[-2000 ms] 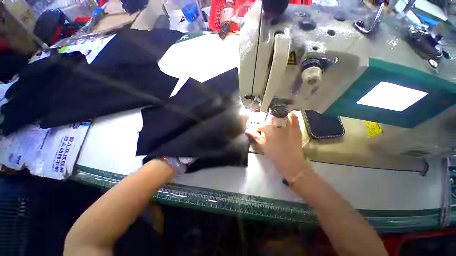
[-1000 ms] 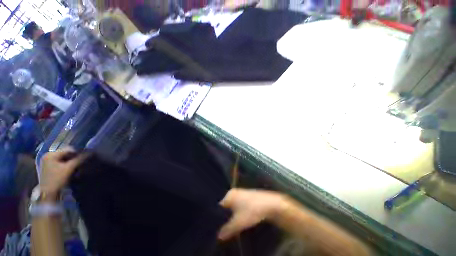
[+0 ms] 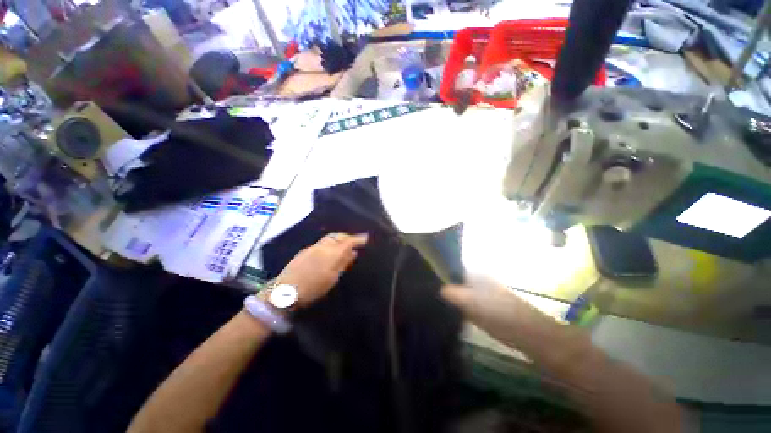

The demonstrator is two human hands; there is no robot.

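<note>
A black cloth piece [image 3: 363, 296] lies over the table's front edge and hangs down in front of me. My left hand [image 3: 325, 264] is on its upper left part, fingers bent against the cloth; a watch and a bangle are on the wrist. My right hand [image 3: 478, 298] is blurred at the cloth's right edge, with the fingertips at the cloth. The sewing machine [image 3: 626, 161] stands at the right; its needle area is lost in lamp glare. Another black cloth heap [image 3: 203, 161] lies at the left.
A printed white sheet [image 3: 199, 237] lies under the black heap. A dark rounded rectangle [image 3: 624, 252] and a thin blue and yellow-green stick [image 3: 580, 309] lie on the machine bed. A red basket [image 3: 507, 42] is at the back, dark blue crates [image 3: 34, 313] at lower left.
The view has swung back toward the machine. Both hands have brought the black cloth from over the crate up onto the table edge. A black piece has left the tabletop, leaving a smaller heap.
</note>
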